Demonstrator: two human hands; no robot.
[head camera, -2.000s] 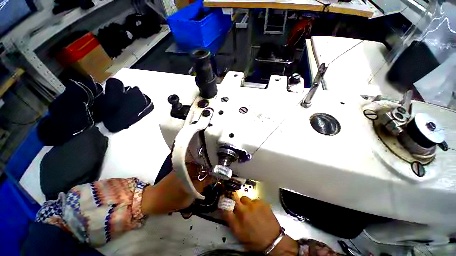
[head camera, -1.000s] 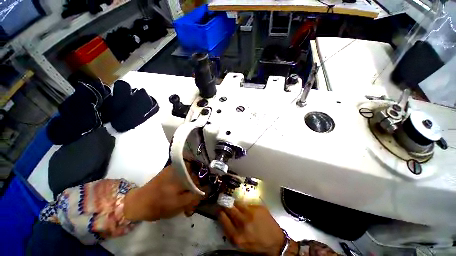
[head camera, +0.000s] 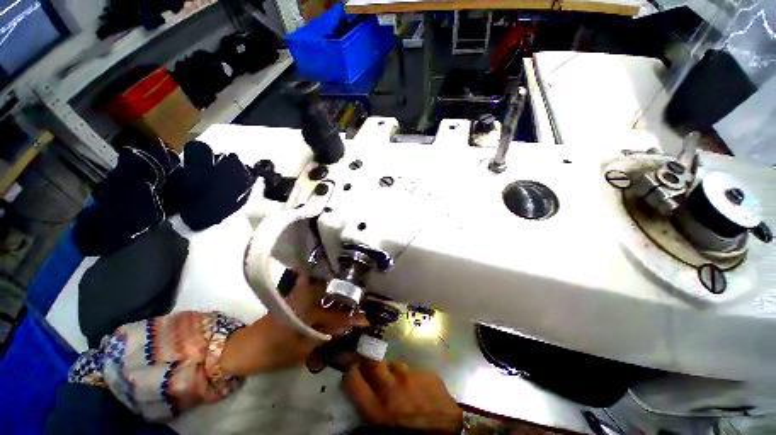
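The black workpiece point(head camera: 340, 350) lies low at the needle area, hard to tell from the dark machine parts. My left hand point(head camera: 276, 338) reaches in from the left and rests on it. Its fingers are partly hidden behind the white curved guard point(head camera: 265, 276) and the tension knob point(head camera: 344, 293). My right hand point(head camera: 402, 396) is at the near side, its curled fingers on the workpiece's edge beside a small white block point(head camera: 372, 347). The lamp glow point(head camera: 423, 323) lights the metal by the needle. The needle tip is hidden.
The white machine arm point(head camera: 510, 255) spans the centre and right, with a bobbin winder point(head camera: 719, 208). On the table's left are dark cut panels point(head camera: 134, 276) and puffy black pieces point(head camera: 213, 189). Behind stand a blue bin point(head camera: 340, 47) and an orange-topped box point(head camera: 153, 106).
The view has shifted, so the machine head sits further left. My right hand has moved a little left and down with its wrist now lower. My left hand has shifted slightly at the guard.
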